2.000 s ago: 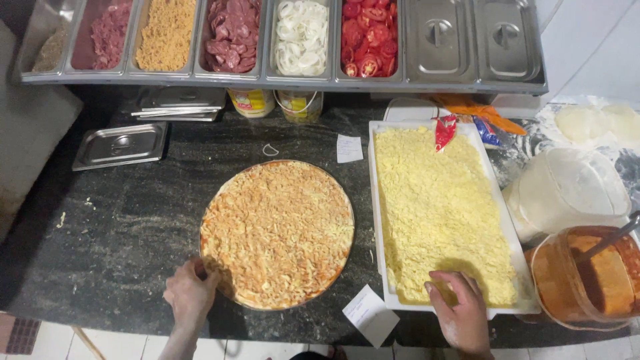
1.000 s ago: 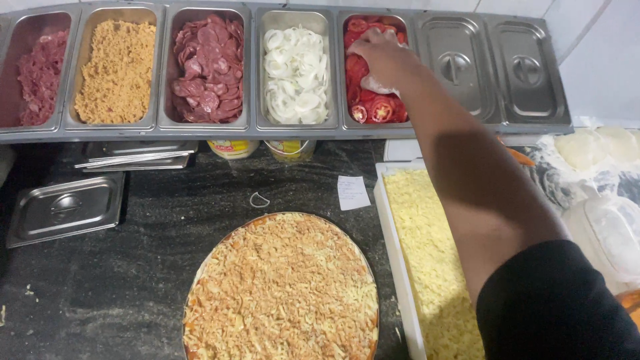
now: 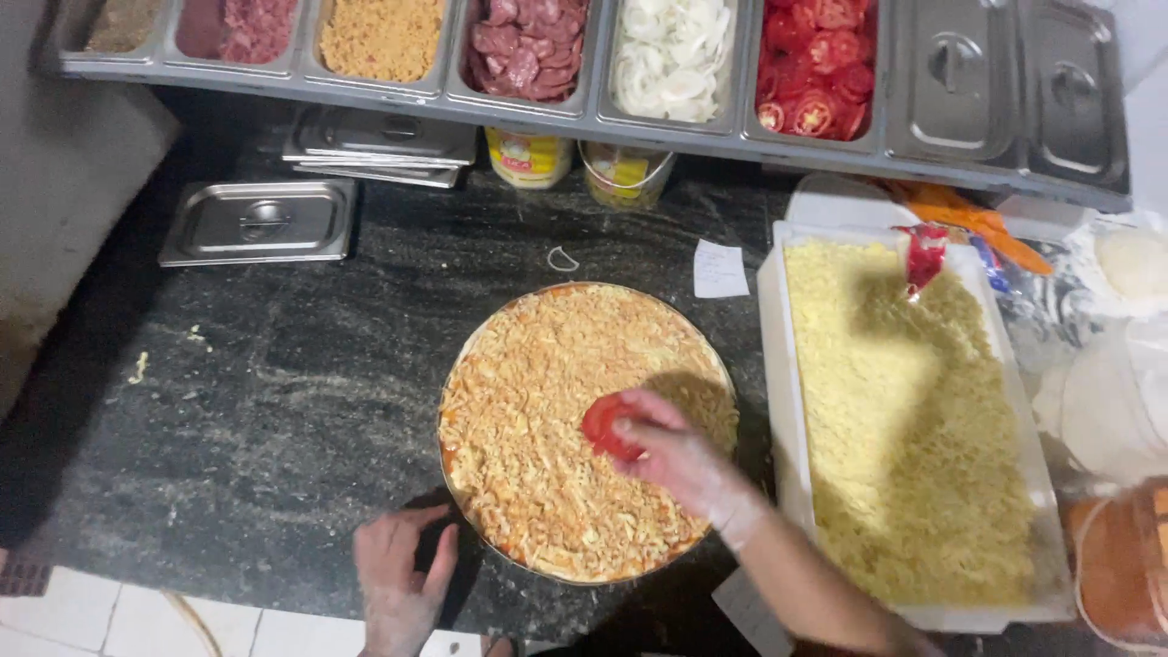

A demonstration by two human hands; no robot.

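Note:
A round pizza covered with shredded topping lies on the dark stone counter. Over its right half my right hand, which looks thinly gloved, holds tomato slices between thumb and fingers. My left hand rests at the pizza's lower left edge, fingers apart, with nothing in it. Beyond the counter, a steel pan of tomato slices stands in the topping rail, beside a pan of sliced onion.
A white tub of shredded cheese stands right of the pizza, a red packet on it. Further right is a container of orange-red sauce. Steel lids lie at the back left. A paper slip bears writing.
My right hand was in the tomato pan one second ago and is now over the pizza with tomato slices. My left hand, out of view then, shows again at the pizza's edge.

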